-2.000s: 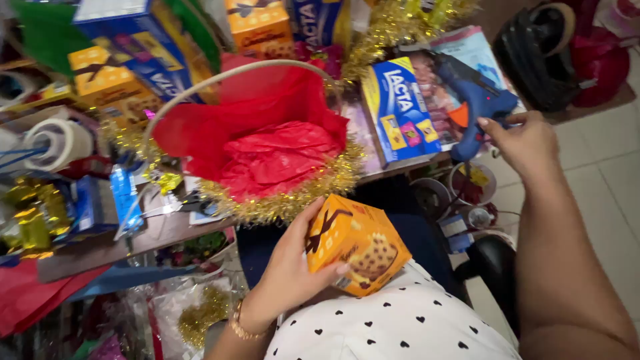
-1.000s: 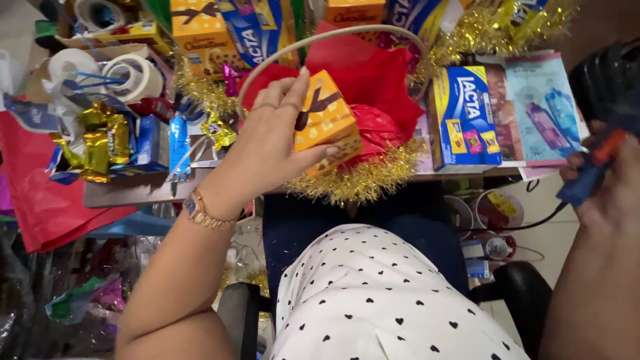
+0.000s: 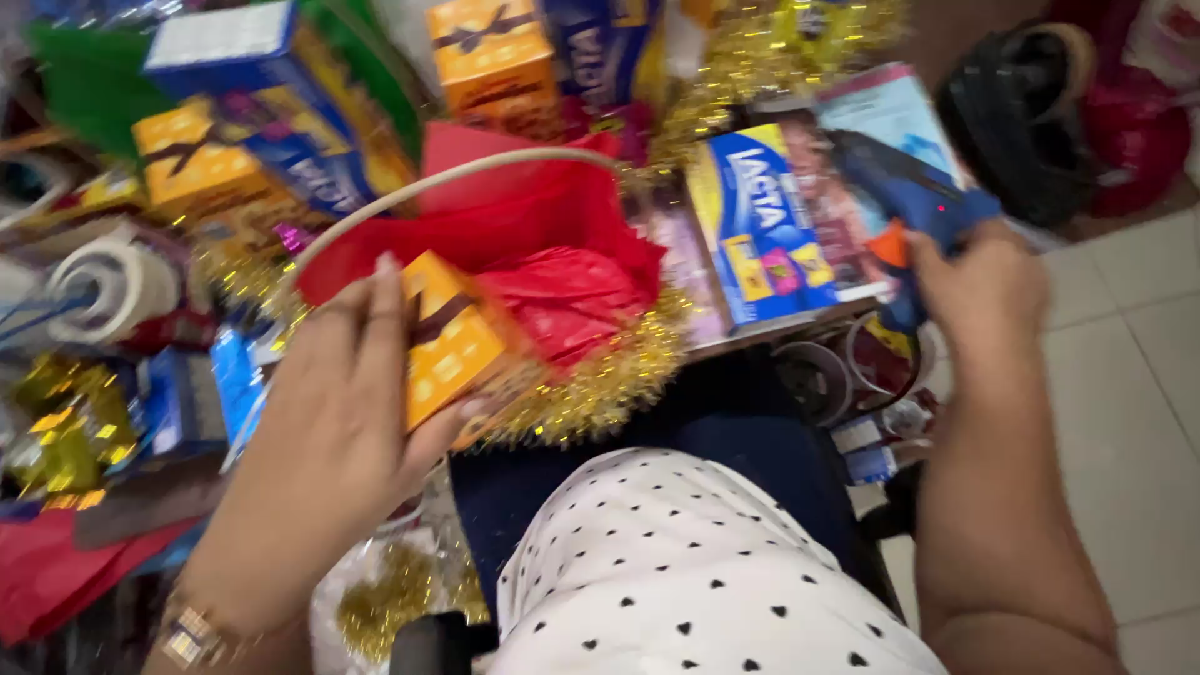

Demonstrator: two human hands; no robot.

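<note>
My left hand (image 3: pixel 342 394) holds an orange chocolate panettone-style box (image 3: pixel 459 352) against the left front of a basket. The basket has a pale arched handle (image 3: pixel 450 178), red paper lining (image 3: pixel 572 300) and gold tinsel (image 3: pixel 609 394) round its front rim. At the right, my right hand (image 3: pixel 984 281) grips a blue hot glue gun (image 3: pixel 905 187) with an orange trigger; it is above printed sheets at the table's right end. Between basket and glue gun lies a blue and yellow Lacta box (image 3: pixel 764 225).
More orange boxes (image 3: pixel 497 56) and blue Lacta boxes (image 3: pixel 281 103) stand behind the basket. Tape rolls (image 3: pixel 112 281) and gold-wrapped sweets (image 3: pixel 70 431) crowd the left. Below the table's right edge are open containers (image 3: pixel 816 380). A black chair armrest (image 3: pixel 445 642) is near my lap.
The orange box was over my lap two seconds ago and is now at the basket. My right hand with the glue gun was lower right one second ago and is now over the printed sheets.
</note>
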